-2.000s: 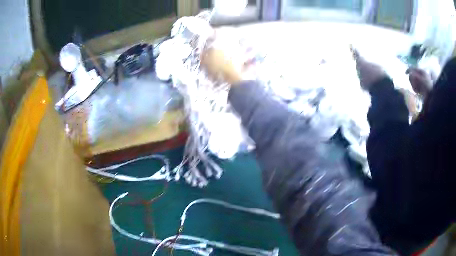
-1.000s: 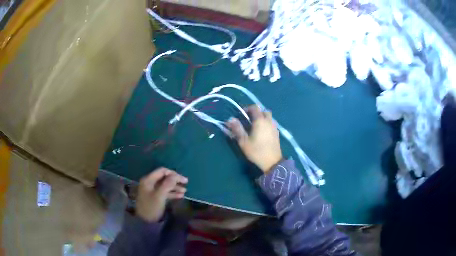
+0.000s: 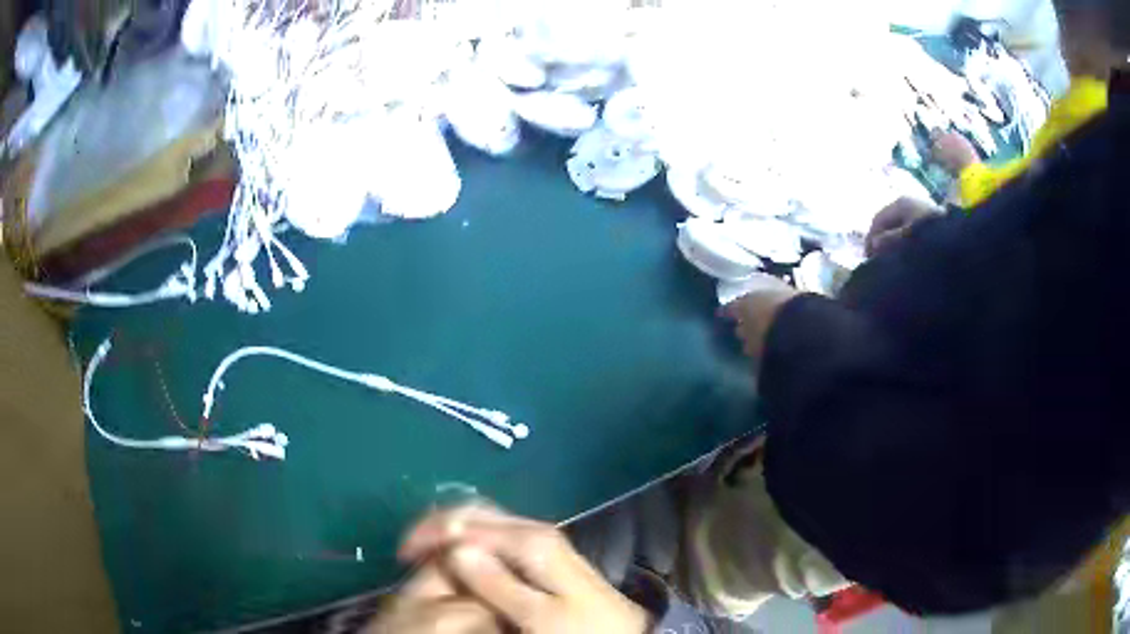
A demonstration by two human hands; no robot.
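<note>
Two white Y-splitter cable leads lie on the green bench top, the longer one (image 3: 316,363) with its forked tails pointing right, the other (image 3: 136,440) curving at the left. Thin reddish wires lie near them. My right hand (image 3: 545,576) and my left hand (image 3: 428,607) are together at the bench's front edge, blurred and cut off by the bottom of the picture. A faint pale bit shows just above the fingers; what the hands hold, if anything, cannot be told.
A large heap of white round housings (image 3: 613,161) with hanging cords (image 3: 254,248) fills the far side. A red-edged box (image 3: 161,223) with a plastic bag and another cable lead are at far left, above a carton (image 3: 37,471). Dark-clothed and yellow-sleeved people reach in at the right.
The view has swung right. My right hand has left the cable leads and come back to my left hand at the front edge. The white cord under its fingers no longer shows on the bench.
</note>
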